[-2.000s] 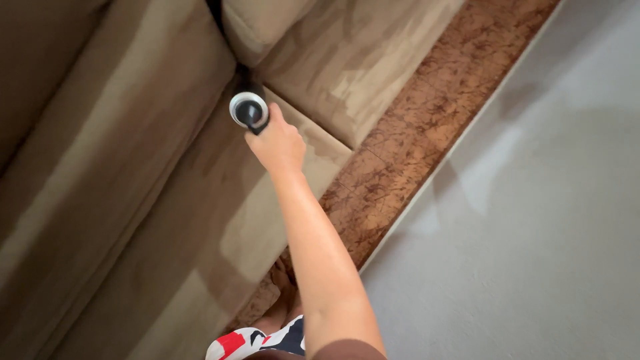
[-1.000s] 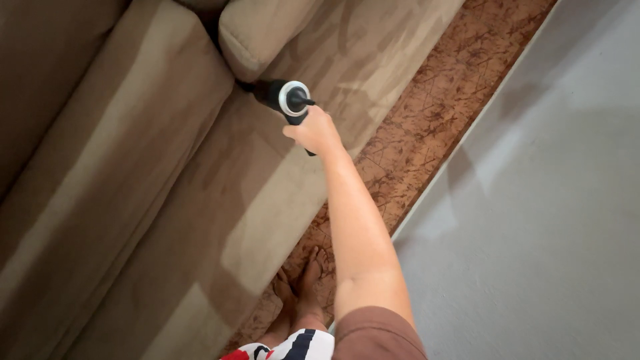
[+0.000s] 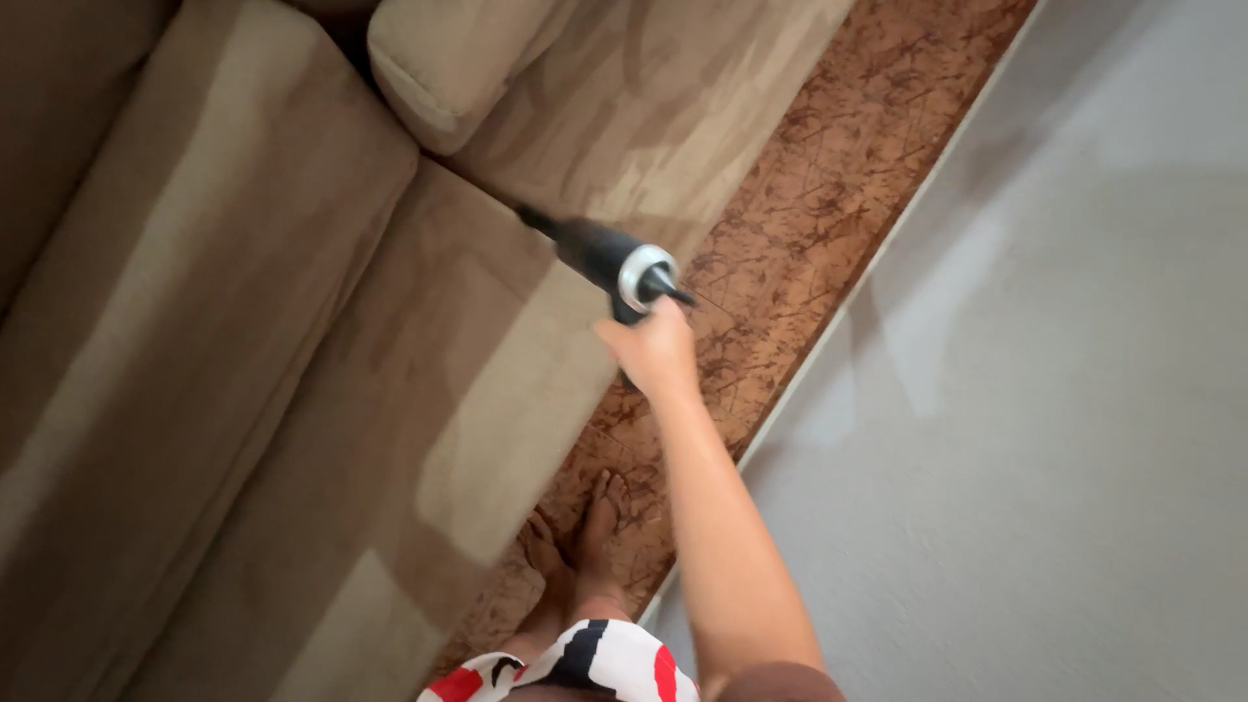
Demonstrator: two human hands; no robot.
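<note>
My right hand (image 3: 655, 343) is closed around the handle of a black handheld vacuum cleaner (image 3: 597, 255) with a silver ring at its rear end. The vacuum's narrow nozzle points to the upper left, at the seam between two seat cushions of a beige fabric sofa (image 3: 390, 390). Whether the tip touches the fabric cannot be told, as it is slightly blurred. My left hand is out of the frame.
Sofa back cushions (image 3: 195, 292) stand at the left, and another cushion (image 3: 448, 68) at the top. A brown patterned tile floor (image 3: 770, 253) runs between the sofa and a grey wall (image 3: 1024, 409). My bare feet (image 3: 595, 517) are on the tiles.
My right hand has carried the vacuum along the seam, from the inner corner by the back cushions toward the front edge of the seat.
</note>
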